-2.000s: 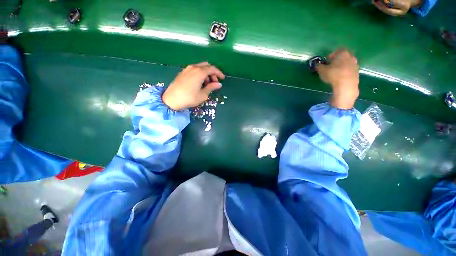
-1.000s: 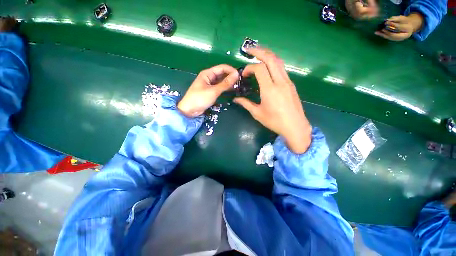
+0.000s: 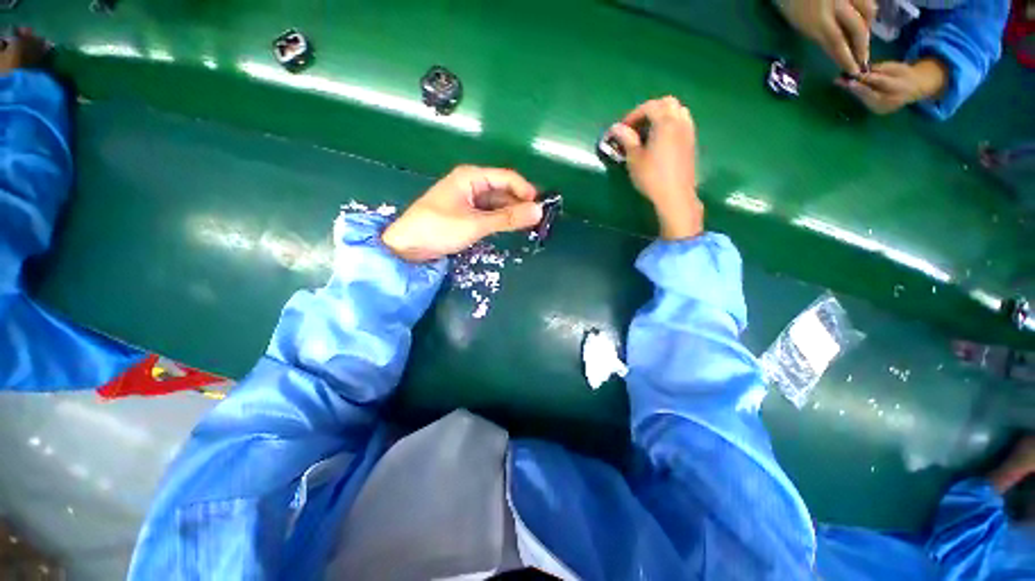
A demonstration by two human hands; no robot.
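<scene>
My left hand [image 3: 468,211] holds a small black housing [image 3: 547,219] between thumb and fingers, turned on its edge, above the seam between bench and belt. My right hand [image 3: 662,153] is out over the belt, with thumb and fingers on another black housing [image 3: 612,144] with a silvery rim. Whether that one is lifted off the belt I cannot tell. A loose pile of tiny white and silvery parts [image 3: 481,277] lies on the bench below my left hand. More small white bits show by my left cuff, partly hidden by the sleeve.
More housings ride on the green belt [image 3: 442,89], [image 3: 292,49], [image 3: 782,77]. A white crumpled wad [image 3: 602,358] and a clear plastic bag [image 3: 809,348] lie on the bench. Tiny bits are scattered at right. Another person's hands [image 3: 859,57] work across the belt; blue sleeves show at both sides.
My right hand has left the housing in my left hand and moved up and right onto one on the belt. The belt housings have moved right.
</scene>
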